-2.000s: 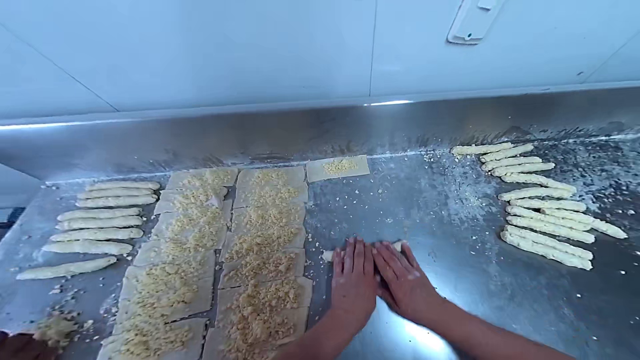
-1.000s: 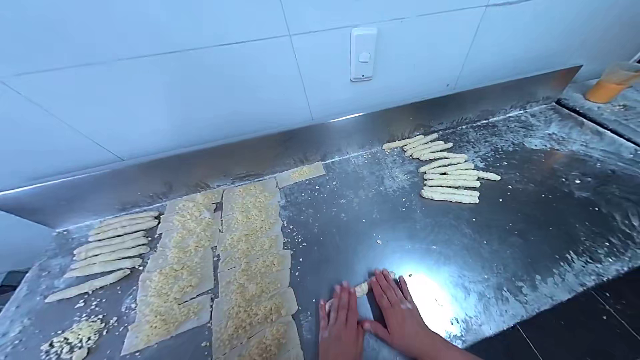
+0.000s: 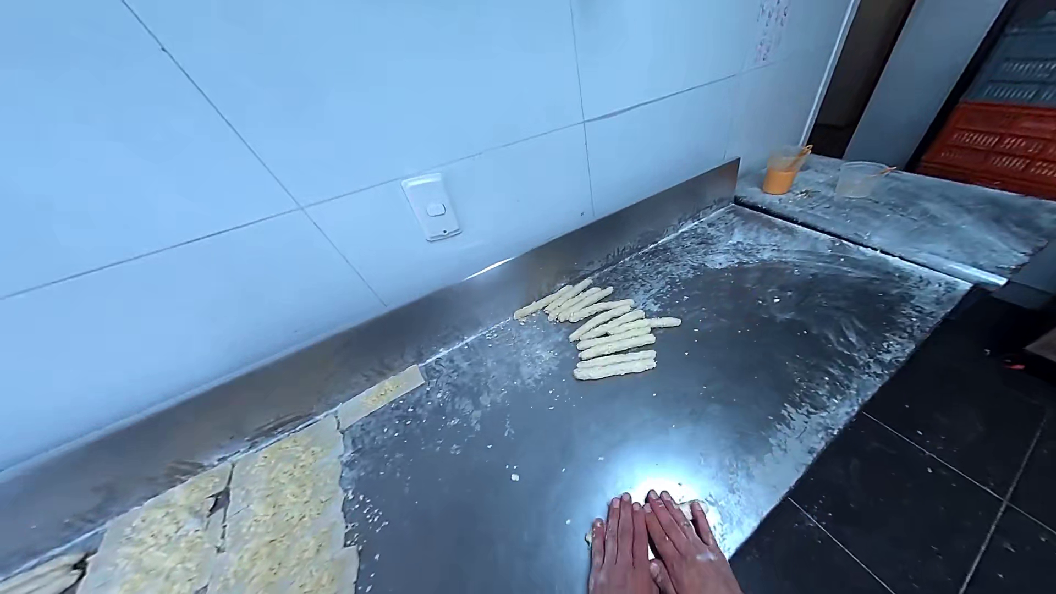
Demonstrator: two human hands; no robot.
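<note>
My left hand [image 3: 620, 549] and my right hand [image 3: 686, 546] lie flat, side by side, on a piece of rolled dough [image 3: 687, 510] near the steel table's front edge. Only small bits of the dough show past the fingers. Several finished dough sticks [image 3: 615, 365] lie in a slanting row near the backsplash, ahead of my hands. At the lower left are flat dough sheets [image 3: 285, 511] topped with pale crumbly filling, and a small topped dough strip [image 3: 382, 396] lies against the backsplash. More dough rolls [image 3: 45, 575] are cut off at the lower left corner.
A steel backsplash [image 3: 330, 355] runs along the tiled wall, below a white switch [image 3: 431, 206]. On the adjoining floured surface stand a cup of orange liquid [image 3: 782, 172] and a clear plastic container [image 3: 860, 179]. Red crates [image 3: 994, 144] are at the far right, and dark floor tiles border the table.
The view has swung strongly to the right, bringing in the cup and crates. My hands stay flat, side by side, over the dough piece.
</note>
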